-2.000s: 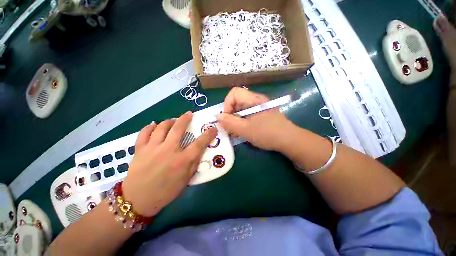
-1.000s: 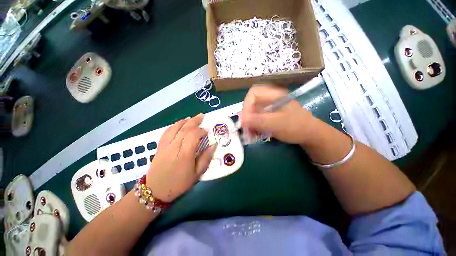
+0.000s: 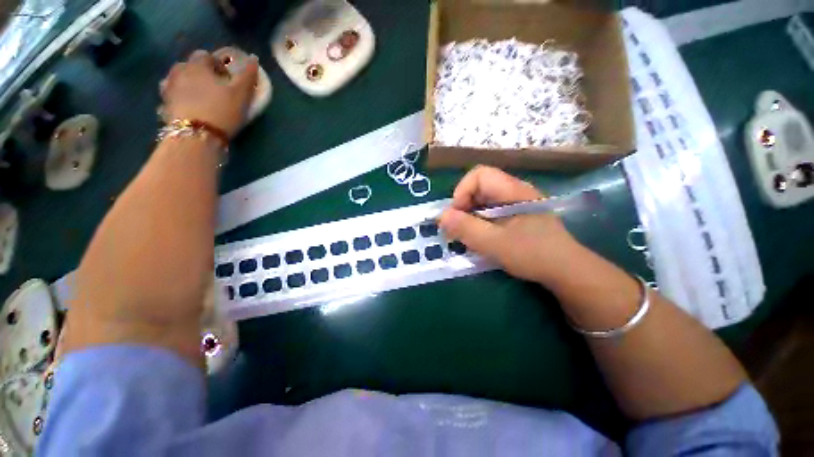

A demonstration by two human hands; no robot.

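Observation:
My left hand (image 3: 203, 96) is stretched to the upper left, over a cream cover (image 3: 261, 93) partly hidden under its fingers; whether it grips the cover is hard to tell. My right hand (image 3: 500, 219) holds slim tweezers (image 3: 544, 204) over the right end of a white die-cut sheet (image 3: 353, 255) with two rows of dark openings. The sheet lies flat in front of me. Another cream cover (image 3: 220, 335) is mostly hidden behind my left forearm.
An open cardboard box (image 3: 527, 158) of white rings (image 3: 509, 94) stands behind the sheet. Loose rings (image 3: 419, 185) lie before it. Spare sheets (image 3: 692, 178) lie right. Cream covers lie at the top (image 3: 323, 45), far right (image 3: 784, 147) and in a left pile (image 3: 27, 330).
My left hand has moved from the cover on the sheet to one at the upper left. The worked cover is gone from the sheet. My right hand still holds the tweezers. The view has shifted.

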